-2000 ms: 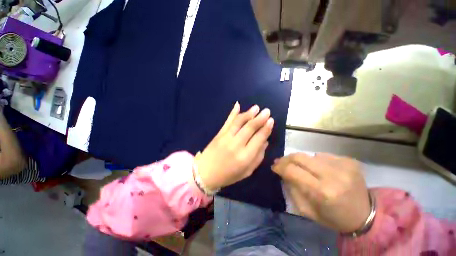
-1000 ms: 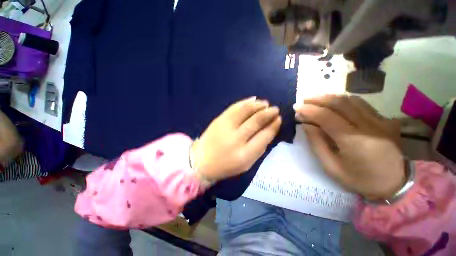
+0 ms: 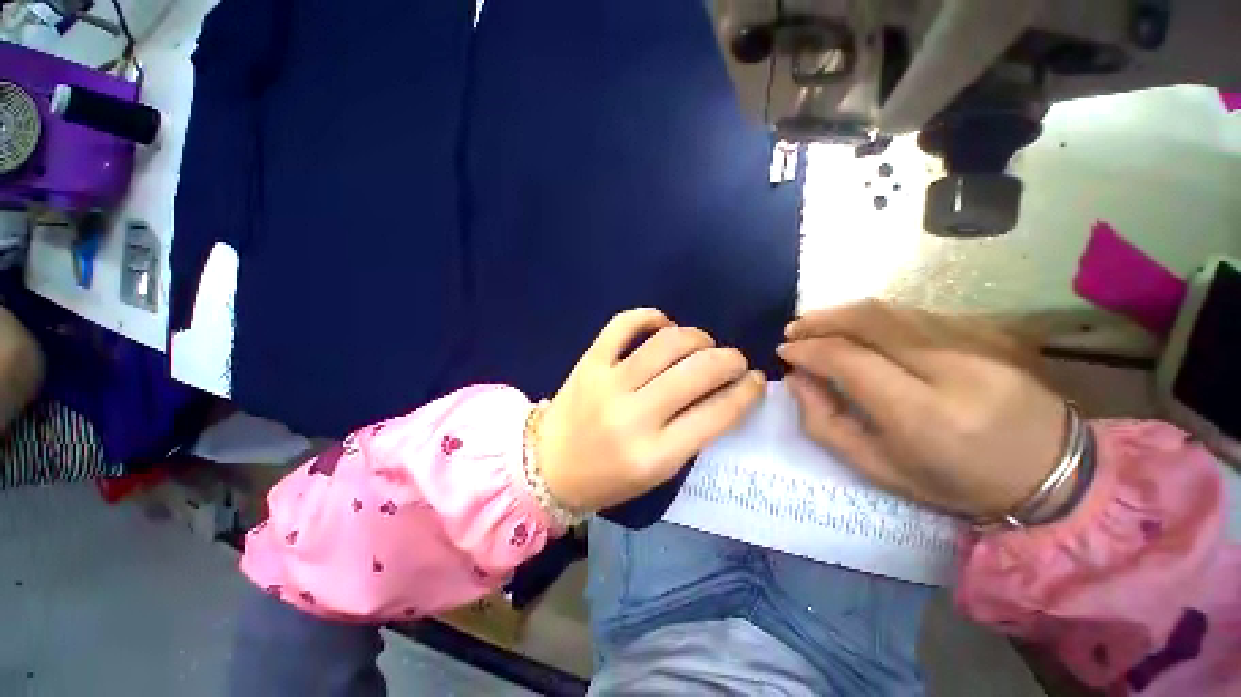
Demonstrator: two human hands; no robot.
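A navy fabric panel (image 3: 613,177) lies flat across the white table, its right edge under the presser foot (image 3: 783,162) of the sewing machine (image 3: 871,68). My left hand (image 3: 640,415) rests on the panel's lower part, fingertips bent against its lower right edge. My right hand (image 3: 939,409) pinches the panel's lower right corner between thumb and fingers, close to my left fingertips. The fabric between the fingertips is mostly hidden.
A magenta scrap (image 3: 1127,279) and a black phone-like rectangle (image 3: 1209,354) lie at the right. A ruler print (image 3: 817,511) marks the table's front edge. A purple machine part (image 3: 61,130), a black spool (image 3: 105,115) and another person's arm (image 3: 17,368) are at the left.
Since two seconds ago, the panel's lower right part has been drawn up and my right hand has moved up to its edge. In the last second both hands have come slightly lower.
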